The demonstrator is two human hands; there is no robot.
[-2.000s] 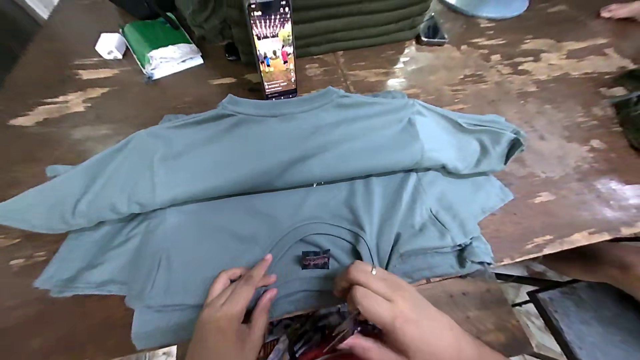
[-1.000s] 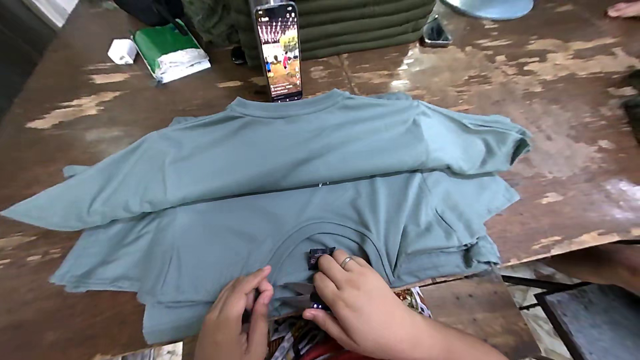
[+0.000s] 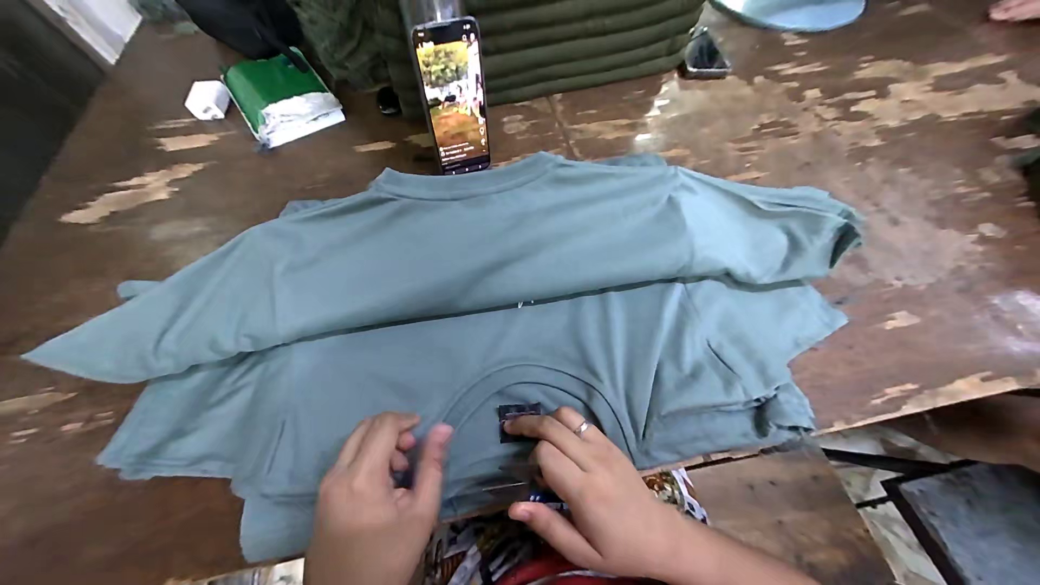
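Blue-green T-shirts lie stacked on the table, the nearer shirt (image 3: 390,366) with its round neckline toward me. A folded or second shirt (image 3: 487,244) lies across its far part. Inside the neckline is a dark neck label (image 3: 520,418), which bears writing. My right hand (image 3: 589,487), wearing a ring, has its index fingertip on this label. Under that palm is a small bladed tool, probably thread snips (image 3: 516,481), partly hidden and blurred. My left hand (image 3: 378,487) rests at the left side of the neckline, thumb and fingers apart, with nothing seen between them.
A lit phone (image 3: 455,97) stands upright behind the shirts, before a stack of dark green folded garments (image 3: 585,49). A green and white packet (image 3: 284,97) and a white cube-shaped adapter (image 3: 207,100) lie far left. A dark stool (image 3: 975,516) stands beyond the table's near right edge.
The label, partly covered by my right fingers a second ago, now shows more, with my index fingertip on it. My left hand's fingers have spread apart.
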